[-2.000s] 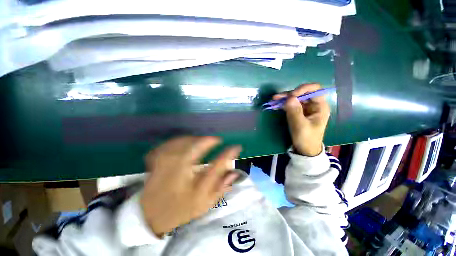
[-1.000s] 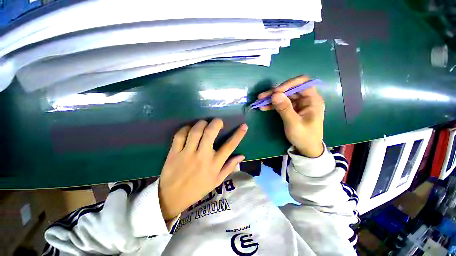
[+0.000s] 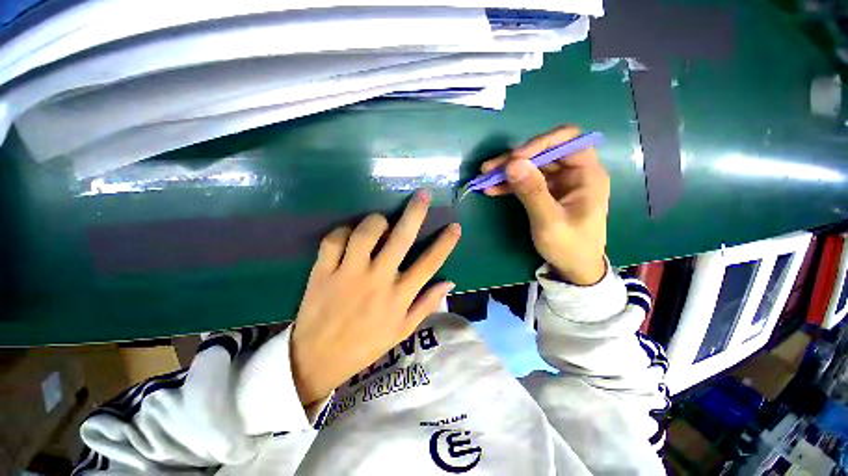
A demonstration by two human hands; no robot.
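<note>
My right hand holds purple tweezers like a pen, their tip low at the right end of a clear shiny strip on the green bench. Whether a small piece is at the tip is too small to tell. My left hand rests palm down with fingers apart and holds nothing. Its index fingertip touches near the shiny strip, left of the tweezer tip. The left hand partly covers a dark brown-grey strip that lies nearer me than the shiny strip.
A stack of white interleaving sheets with blue edges stands at the far side, ahead and left. More dark strips lie on the bench at right. Cardboard boxes are below the bench at left; white frames are beyond its edge at right.
My left hand has come down flat onto the bench, and its index finger has since stretched forward to the shiny strip. The tweezer tip has moved left to the strip's end.
</note>
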